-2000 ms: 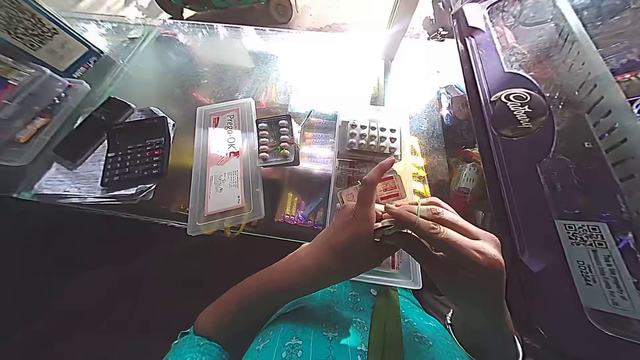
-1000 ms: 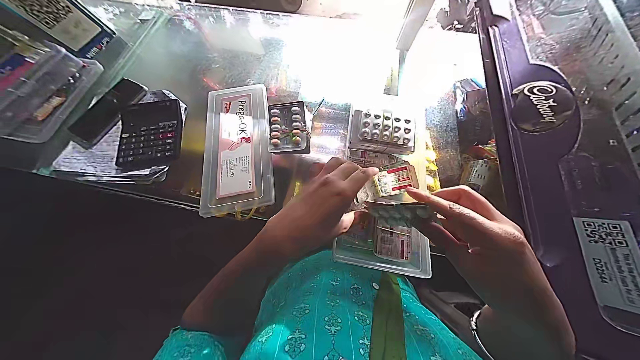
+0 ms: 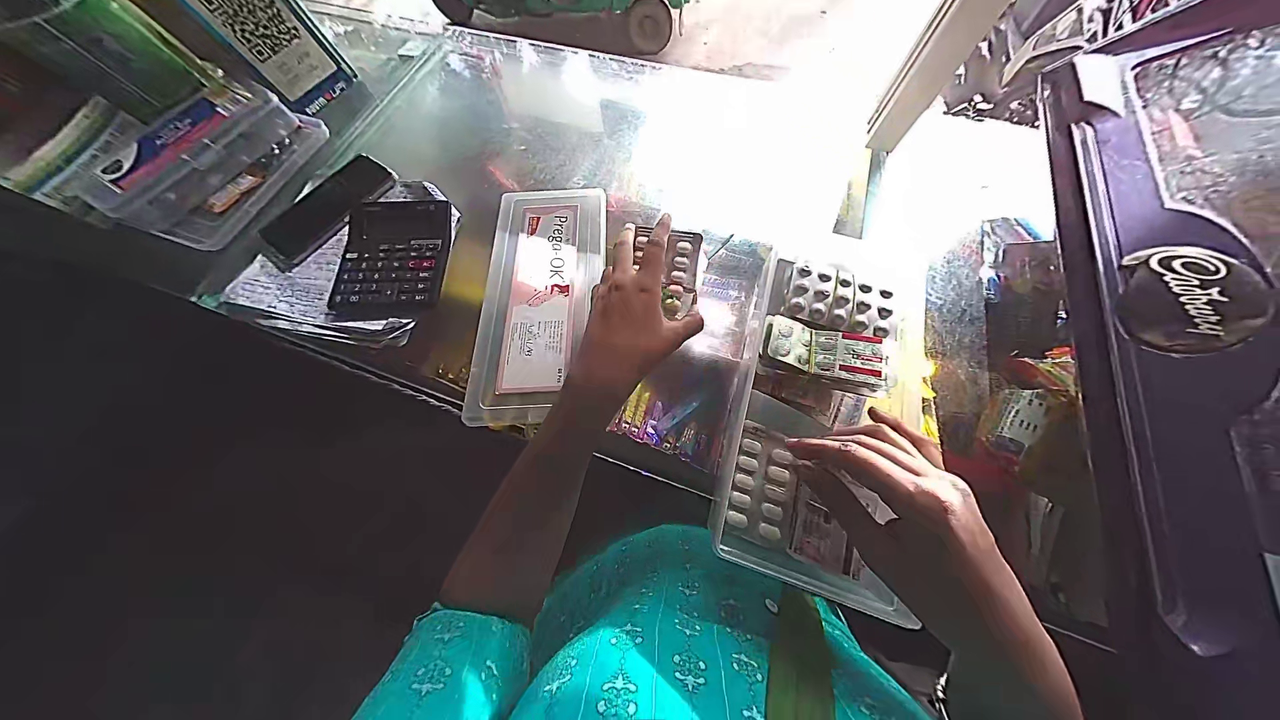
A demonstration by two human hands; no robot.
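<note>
My left hand (image 3: 637, 315) lies with spread fingers over a blister pack of tablets (image 3: 684, 262) on the glass counter; whether it grips the pack cannot be told. Beside it is a lidded plastic box (image 3: 482, 370) with a printed Prega-OK card (image 3: 537, 300) inside. My right hand (image 3: 890, 470) hovers over or touches an open plastic tray (image 3: 733, 470), its fingertips beside a blister strip of white tablets (image 3: 757, 490). Farther up in the tray sit a silver blister pack (image 3: 838, 297) and a strip with red and green print (image 3: 850, 357).
A black calculator (image 3: 390, 262) and a dark phone (image 3: 330, 208) rest on papers (image 3: 290, 290) at the left. Stacked plastic boxes (image 3: 210, 190) and a board with a printed code (image 3: 275, 50) stand beyond. A purple Cadbury display case (image 3: 1110, 400) borders the right side.
My left hand has moved left from the tray to the tablet pack beside the lidded box. The strip lately held over the tray is out of my hands, and white tablets now show in the near part.
</note>
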